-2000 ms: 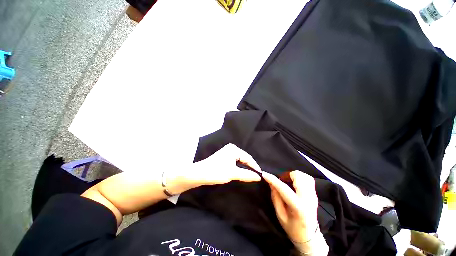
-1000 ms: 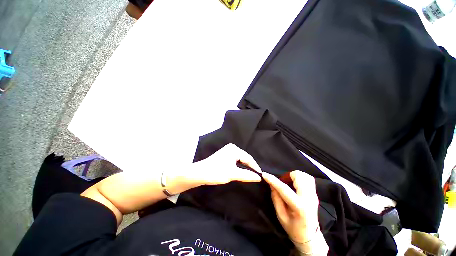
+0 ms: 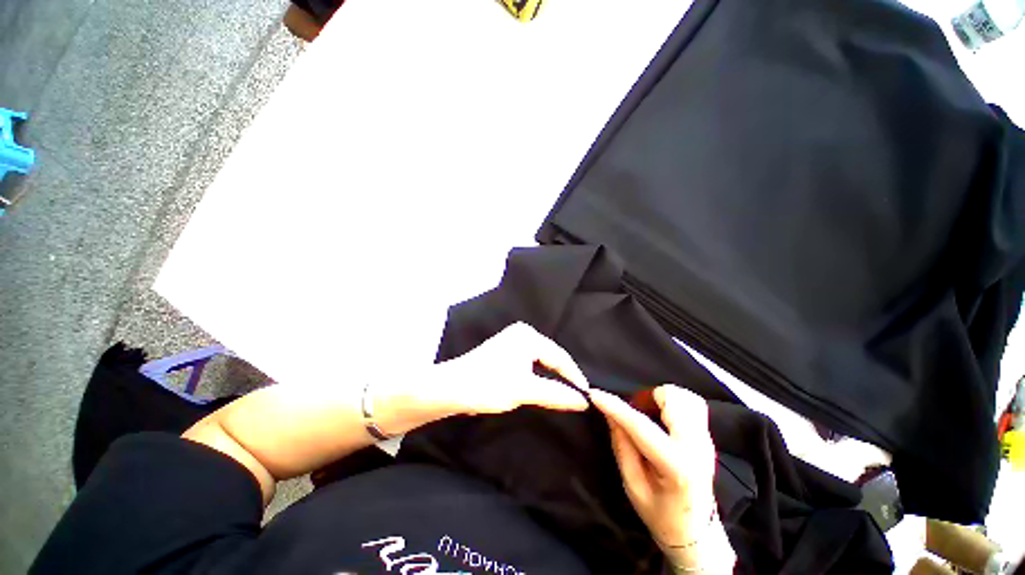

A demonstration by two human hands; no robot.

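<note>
The black garment (image 3: 562,472) lies crumpled across my lap and up onto the table edge. My left hand (image 3: 511,371) pinches a folded edge of it between thumb and fingers. My right hand (image 3: 665,461) is beside it, its fingertips touching the same fold, with fingers bent. The two hands meet at the fold. A needle and thread cannot be made out. Beyond the hands, a stack of black garments (image 3: 776,191) lies flat with layered straight edges.
White table (image 3: 382,169) with a yellow-and-black piece (image 3: 520,9) at its far end. Clear bottle (image 3: 986,23) top right. Shiny dark item (image 3: 880,498) and tan cylinders (image 3: 955,544) lower right. Purple stool part (image 3: 193,368) and blue plastic (image 3: 14,146) on the left.
The view has shifted very slightly. Both hands stay at the same fold, with hardly any visible movement.
</note>
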